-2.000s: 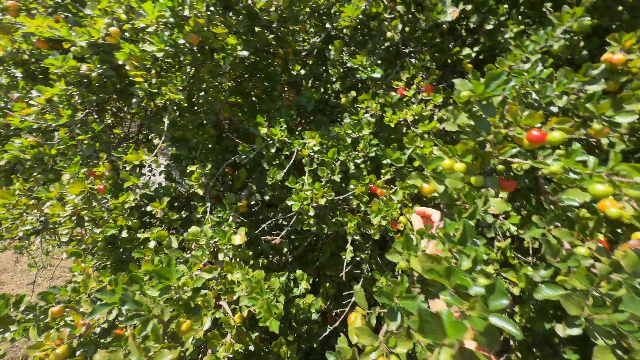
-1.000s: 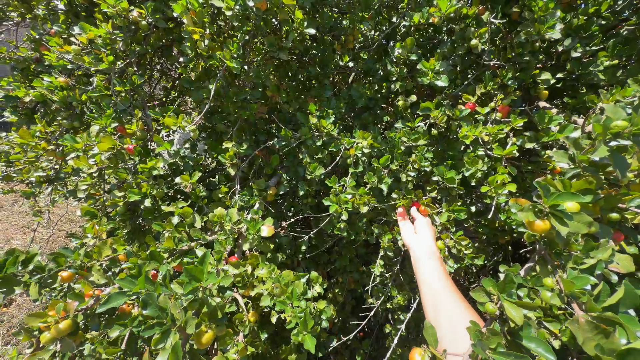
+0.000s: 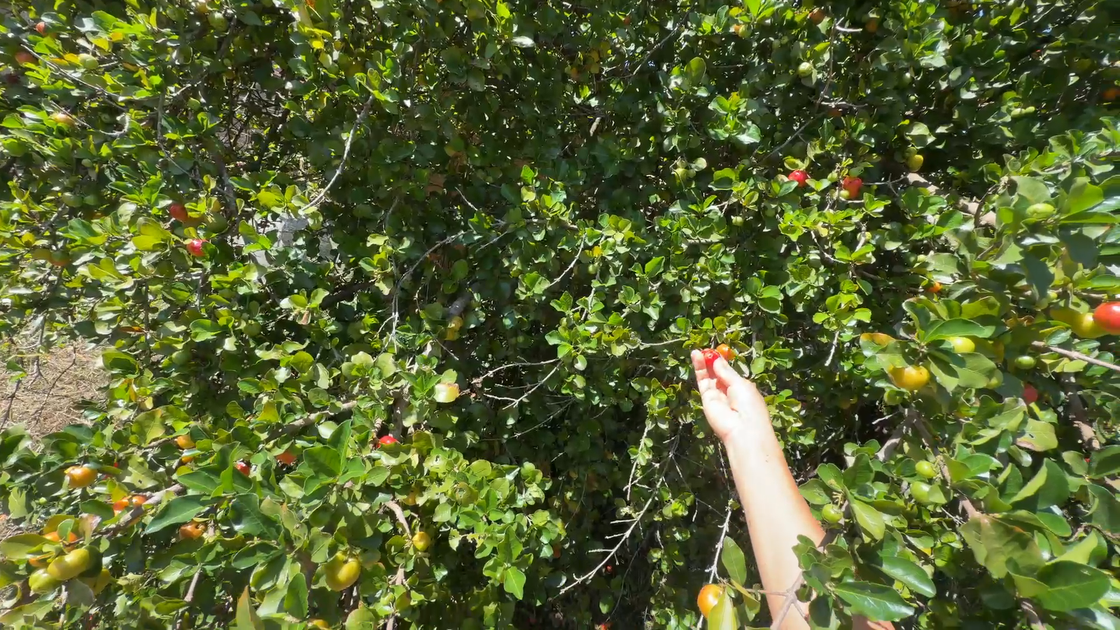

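My right hand (image 3: 728,401) reaches into a leafy fruit bush, right of the middle of the view, with the forearm rising from the lower right. Its fingertips are closed around a small red cherry-like fruit (image 3: 710,356). An orange-red fruit (image 3: 725,352) hangs just beside the fingertips, among the leaves. Leaves at the lower right cover part of the forearm. My left hand is out of view.
Yellow-green fruits (image 3: 341,572) hang low on the left, and a yellow fruit (image 3: 910,377) and a red one (image 3: 1109,316) on the right. Bare thin twigs (image 3: 612,551) stick out left of the forearm. Dry ground (image 3: 66,385) shows at the left edge.
Two seconds ago mostly fingers showed through the leaves; a second ago the hand and forearm were in plain view, at the red fruit. The view has shifted.
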